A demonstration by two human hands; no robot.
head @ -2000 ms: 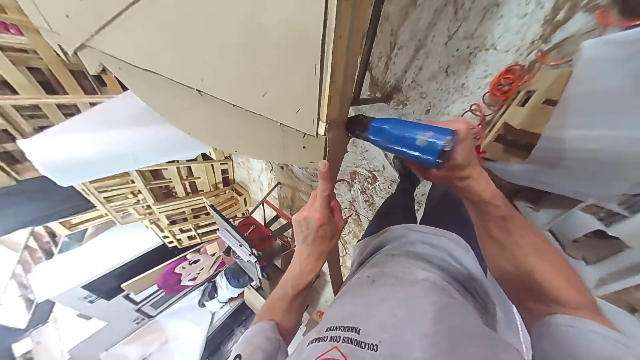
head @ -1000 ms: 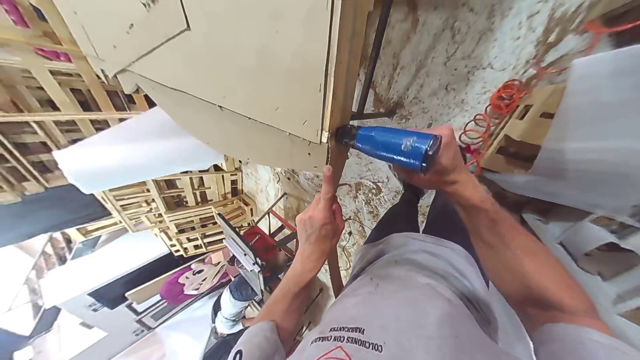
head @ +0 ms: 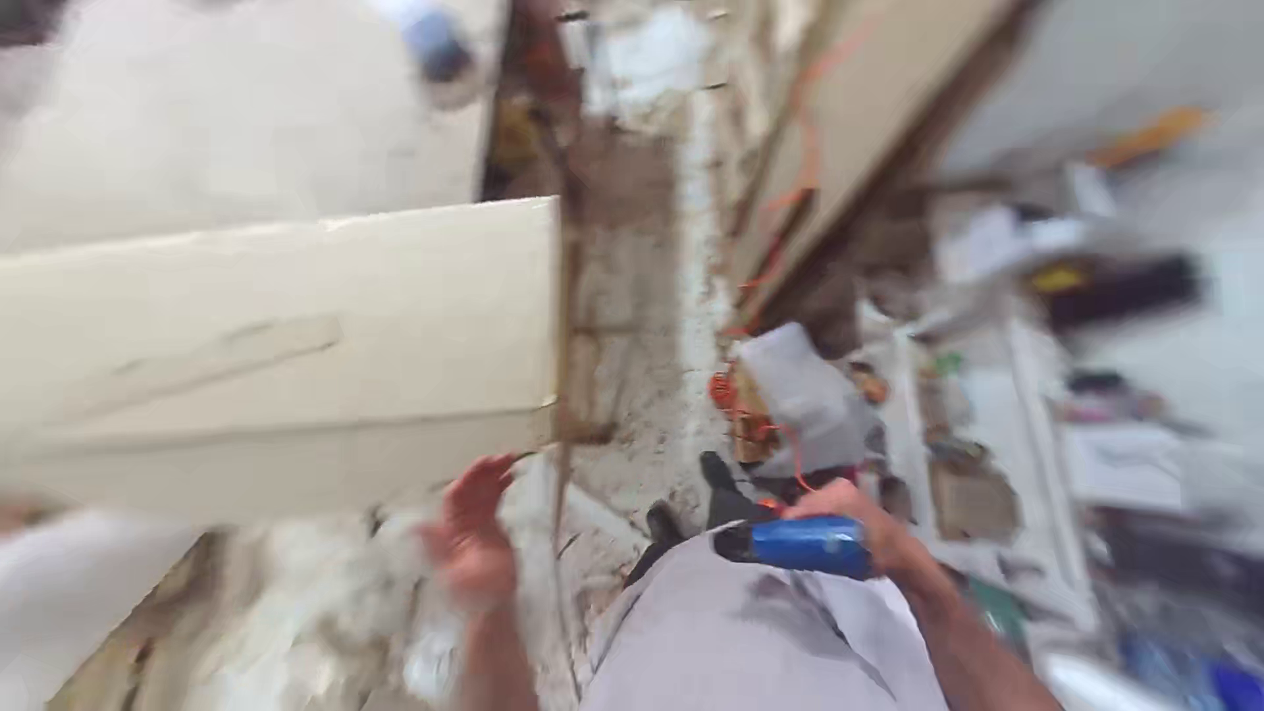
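My right hand (head: 859,513) is closed around a blue pneumatic stapler (head: 810,546), held in front of my shirt with its dark nose pointing left. An orange air hose (head: 796,459) runs up from near that hand. My left hand (head: 477,533) is blurred, with its fingers apart and nothing seen in it. It is just below the lower edge of a large cream board-covered frame (head: 296,346); whether it touches the frame cannot be told. A wooden edge shows along the frame's right end.
Coiled orange hose (head: 724,391) lies by a wooden crate (head: 755,425) with a pale sheet over part of it. Long panels (head: 879,128) stand at the upper right. White frames (head: 1047,474) and cluttered goods are at the right. The stained floor (head: 632,375) runs between.
The view has swung widely. The stapler has come away from the frame's corner to in front of my shirt. My left hand has gone from one pointing finger to spread fingers.
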